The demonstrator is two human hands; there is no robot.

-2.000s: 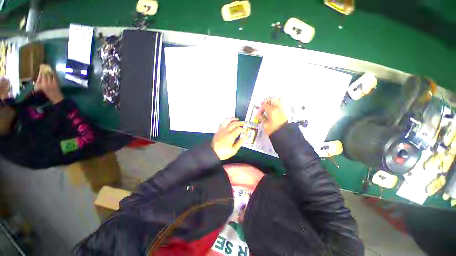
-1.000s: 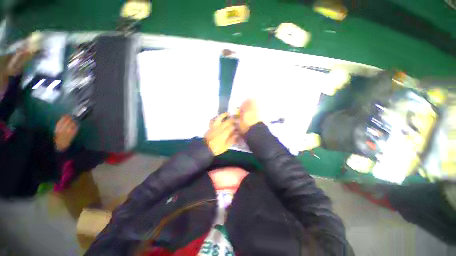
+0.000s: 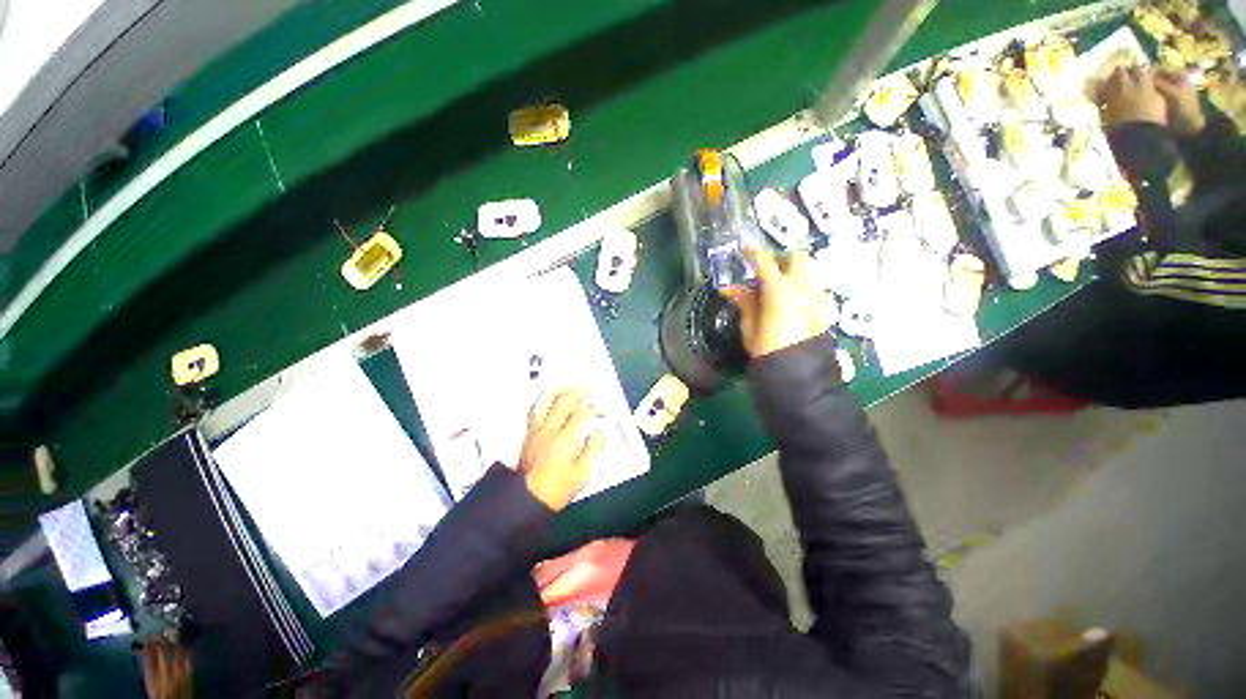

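Observation:
My left hand [image 3: 563, 444] rests low on the right white sheet [image 3: 513, 328]; whether something is under its fingers is hidden. A small dark piece [image 3: 536, 366] lies on that sheet just beyond my fingertips. My right hand [image 3: 786, 303] is at the tape dispenser [image 3: 724, 239], with its fingers over the side between the black drum [image 3: 704, 332] and the clear frame. Whether it holds tape cannot be told. An orange ring [image 3: 709, 178] sits at the dispenser's far end. Cream housings lie on either side of the dispenser, one [image 3: 616, 261] beyond the sheet and one [image 3: 661, 406] near the drum.
Another white sheet [image 3: 328, 478] and a black stack [image 3: 205, 560] lie left. Several housings sit on the green belt [image 3: 437, 150] beyond the metal rail. Right of the dispenser are housings on white paper [image 3: 929, 335] and a crowded pale tray [image 3: 1004, 239]. Another person's hands [image 3: 1141, 98] are far right.
The view has swung right. My hands, together over the sheet before, are now apart: my right hand has moved to the dispenser, while my left stays over the sheet.

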